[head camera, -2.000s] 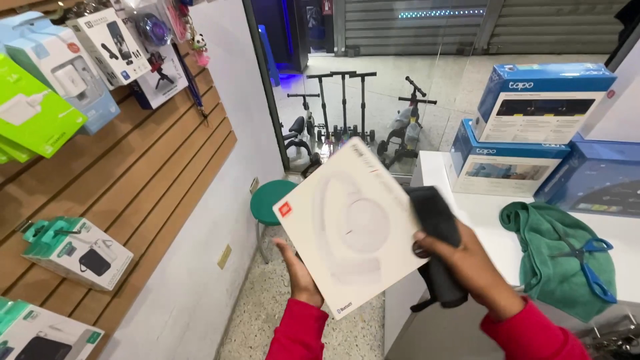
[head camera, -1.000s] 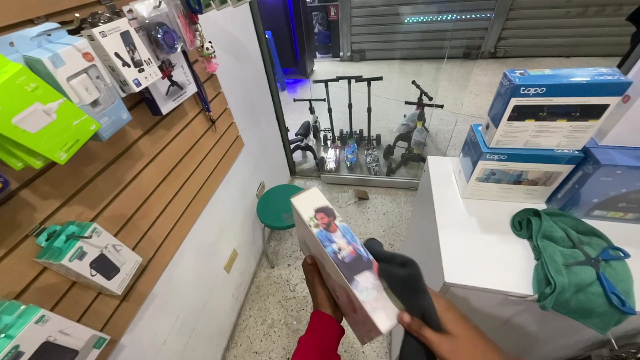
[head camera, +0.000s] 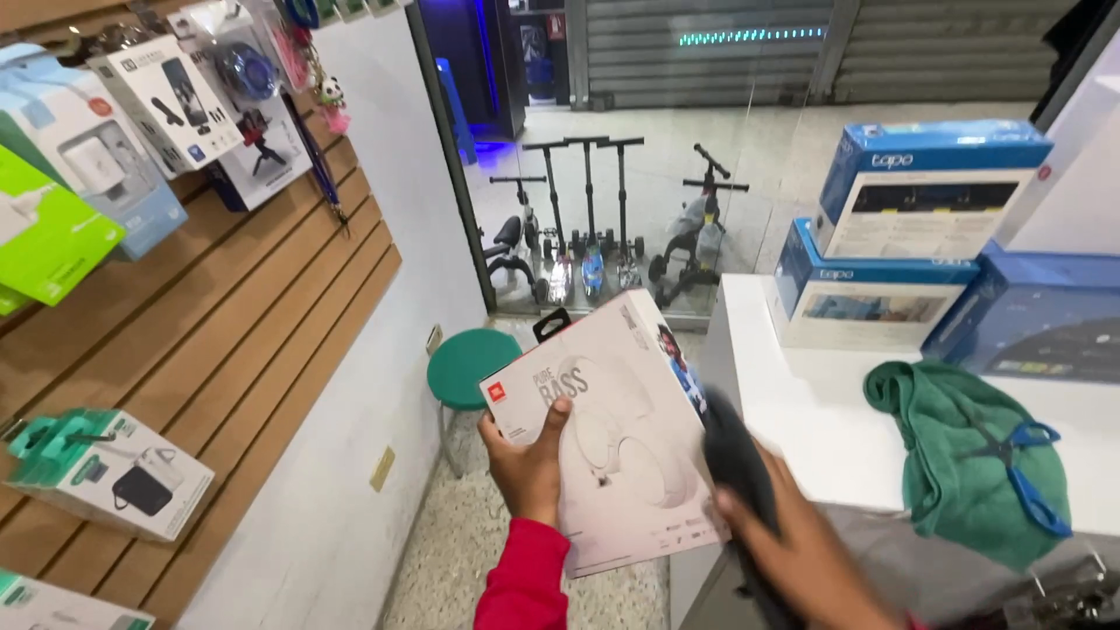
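Note:
A white JBL headphone box is tilted in front of me, a broad face with a headphone picture toward me and a black hang tab at its top. My left hand grips its left edge, thumb on that face. In my right hand is a dark, blurred elongated object, its tip against or very near the box's right side; I cannot tell what it is. To the right, a green cloth lies on the white counter, with blue-handled scissors on top.
Boxed accessories hang on the wooden slatwall at left. A green stool stands by the wall. Tapo boxes are stacked on the counter, beside a larger blue box. Scooters stand behind glass ahead.
The box has been turned from its narrow side with a person's photo to a broad face toward me. My right hand still holds the dark object beside it.

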